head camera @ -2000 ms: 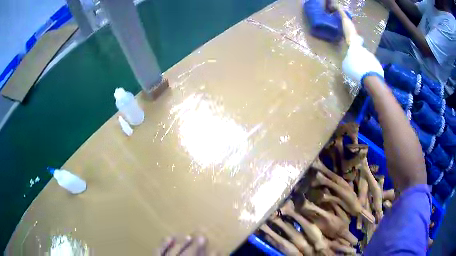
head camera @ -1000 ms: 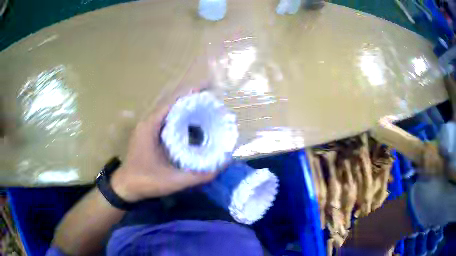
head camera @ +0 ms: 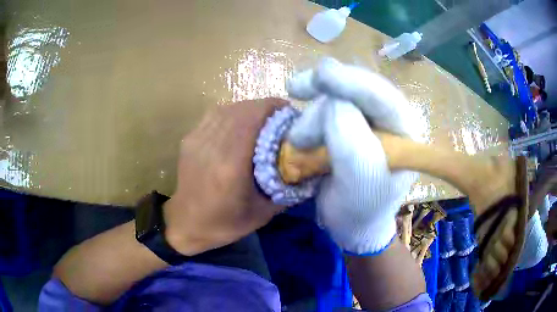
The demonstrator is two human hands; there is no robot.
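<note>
My left hand point(head camera: 223, 170), bare with a black wristband, is closed around the shorts part, mostly hidden by the hand. Its pale bumpy fringed cuff point(head camera: 269, 155) faces right. My right hand point(head camera: 360, 158), in a white knitted glove with a blue wrist edge, is wrapped around a tan leg part point(head camera: 436, 159). The leg's upper end is at the cuff opening; how far it sits inside cannot be told. Its foot, with dark sandal straps and a brown sole point(head camera: 520, 213), points to the lower right.
A squat white glue bottle with blue tip point(head camera: 327, 25) and a second white bottle point(head camera: 403, 45) lie toward the tan tabletop's point(head camera: 122, 91) far edge. A bin of tan legs point(head camera: 421, 231) and stacked blue shorts parts point(head camera: 455, 256) are at lower right. Part of another person point(head camera: 534, 244) shows far right.
The gloved right hand and the leg it holds have come to the cuff. The shorts part has turned from facing the camera to facing right. The view has shifted.
</note>
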